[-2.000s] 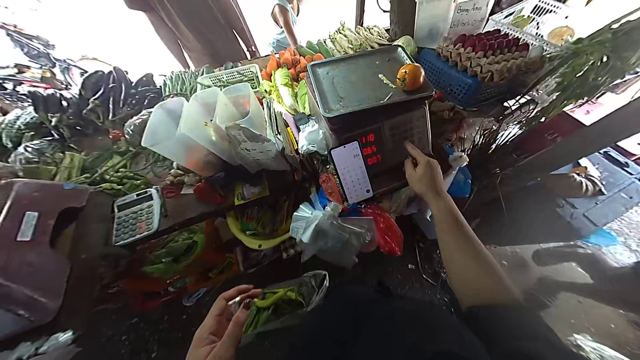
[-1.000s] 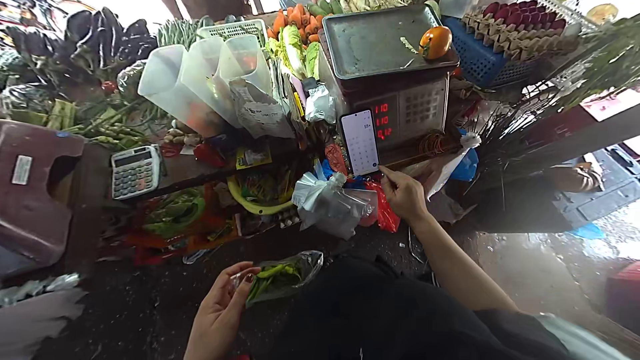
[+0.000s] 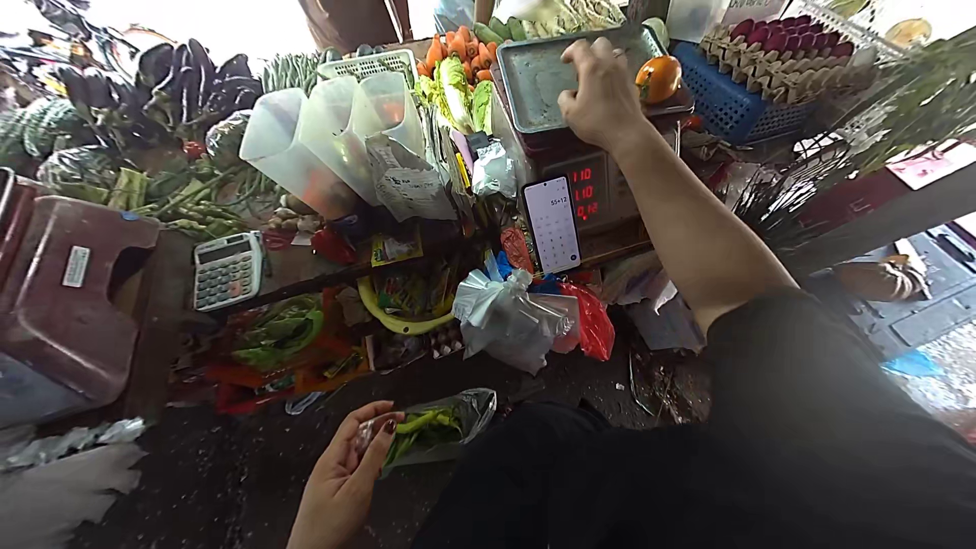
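Note:
My left hand point(image 3: 347, 473) grips a clear plastic bag point(image 3: 476, 408) with long green vegetables point(image 3: 423, 427) inside, at the lower middle. Over the metal tray point(image 3: 534, 84) of a digital scale point(image 3: 602, 191), my right hand point(image 3: 602, 95) is raised with bent fingers; whether it pinches something small cannot be told. An orange tomato-like fruit point(image 3: 659, 79) sits at the tray's right end, beside that hand. Red digits glow on the scale's front. Leaning against it is a smartphone point(image 3: 551, 225) with a calculator on its screen.
A desk calculator point(image 3: 227, 271) lies left, near a maroon plastic bin point(image 3: 69, 305). Behind stand translucent containers point(image 3: 328, 145), carrots point(image 3: 461, 52) and eggplants point(image 3: 187, 84). Egg trays point(image 3: 770, 61) rest on a blue crate point(image 3: 717, 99) at right. Plastic bags point(image 3: 507, 313) hang below the phone.
My right hand has moved from the scale's keypad, down beside the phone, then up over the tray. My left hand still holds the bag of vegetables. The digits on the scale have changed.

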